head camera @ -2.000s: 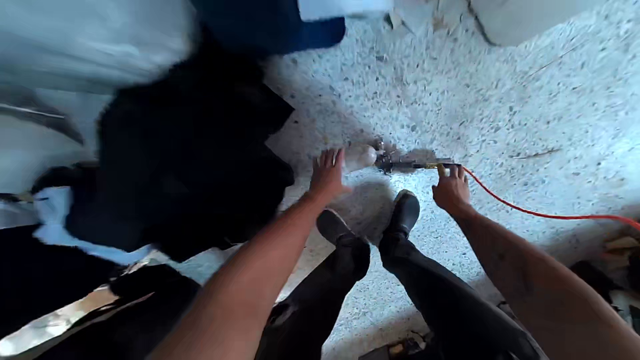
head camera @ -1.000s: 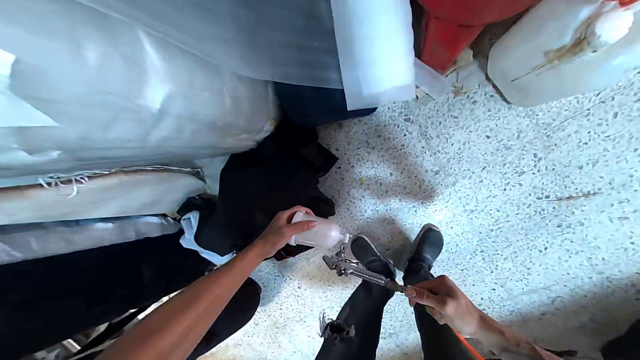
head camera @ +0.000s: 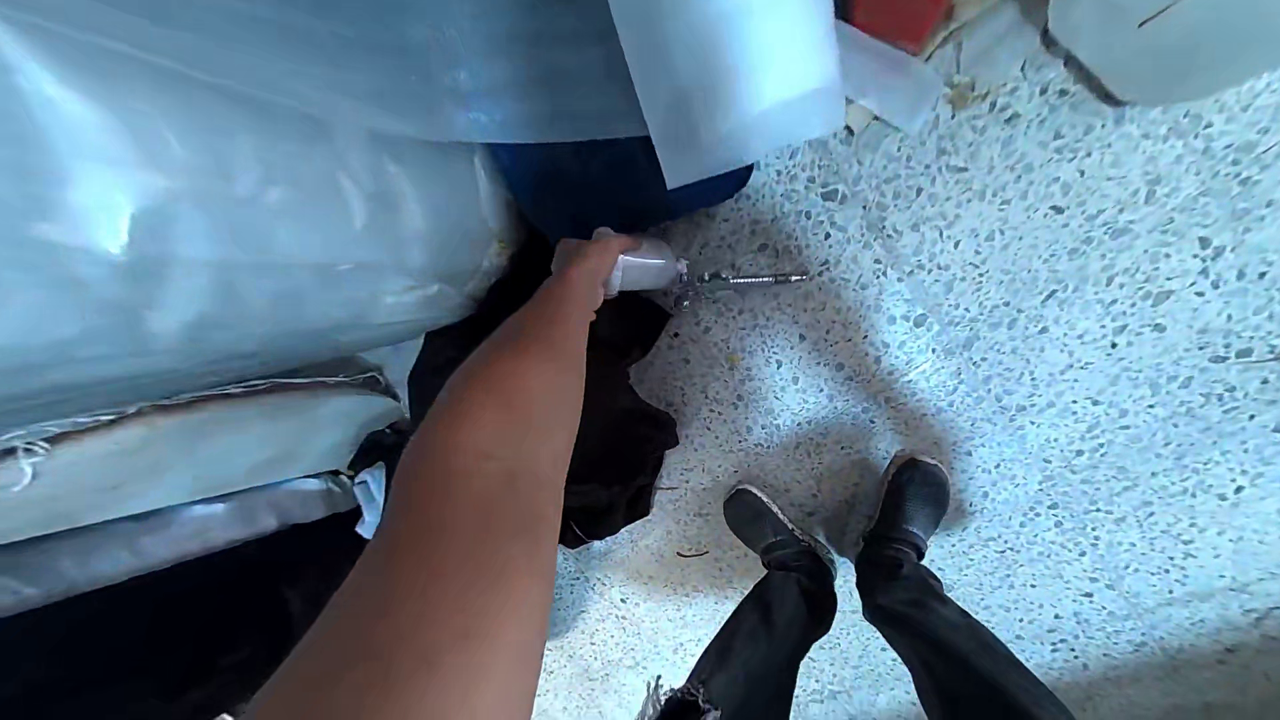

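Observation:
My left hand (head camera: 592, 262) is closed around the cup of a spray gun (head camera: 645, 268), a whitish translucent plastic container lying sideways. The gun's metal body and handle (head camera: 755, 280) point to the right, over the speckled floor. No hose shows on the handle. Below the cup, black cloth (head camera: 620, 430) lies crumpled, partly behind my forearm. Dark blue material (head camera: 600, 185) is just above my hand. My right hand is out of the frame.
Large plastic-wrapped rolls (head camera: 250, 200) fill the upper left. A translucent sheet (head camera: 740, 80) hangs over the blue material. A whitish container (head camera: 1170, 50) and a red object (head camera: 900, 18) stand at the top right. My shoes (head camera: 915, 495) are on the terrazzo floor (head camera: 1050, 330).
My left hand has carried the spray gun toward the blue material. My right hand, on the gun's handle end a second ago, has left the view, as has the orange-red hose. The view has shifted.

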